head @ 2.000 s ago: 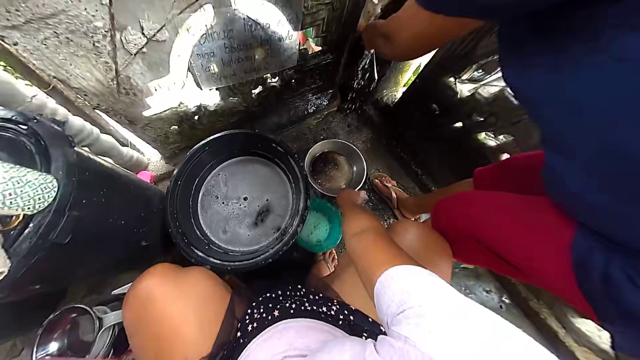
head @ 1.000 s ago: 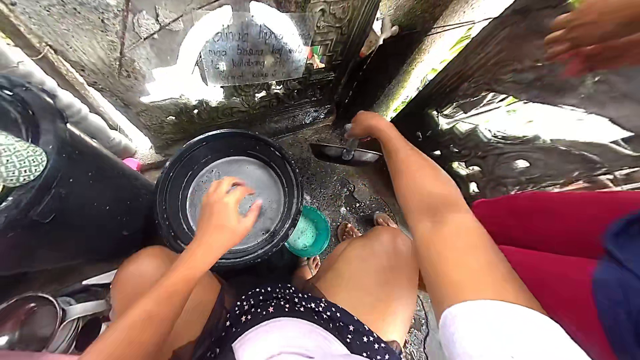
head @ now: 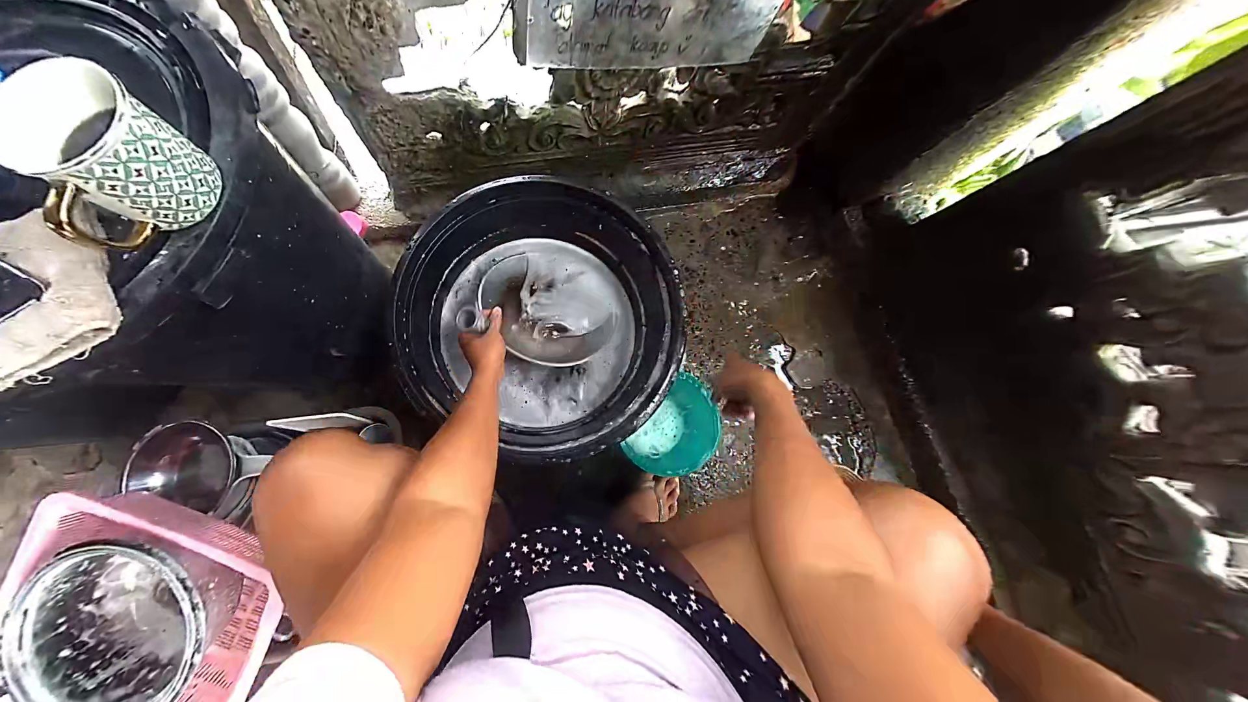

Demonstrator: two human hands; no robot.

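My left hand (head: pixel 485 341) grips the short handle of a round metal pan (head: pixel 551 341), which lies in the greyish water of a large black plastic tub (head: pixel 414 390). The pan's bowl is partly under the water. Right of the tub, my right hand (head: pixel 749 383) hangs beside a small green plastic bowl (head: pixel 699 429) of sudsy water. Its fingers are bent and partly hidden, and whether it holds anything cannot be told. The green bowl stands against the tub's lower right side.
A patterned mug (head: pixel 156 171) and a cloth (head: pixel 58 292) rest on a large black drum (head: pixel 283 253) at left. Below are a pink basket (head: pixel 146 517) with a glass dish (head: pixel 102 624) and some pans (head: pixel 180 468). Dark walls border the wet concrete floor (head: pixel 741 263).
The pan, held by my right hand beyond the tub a second ago, is in the tub with my left hand on its handle. My right hand has come back toward the green bowl. The other person has left view.
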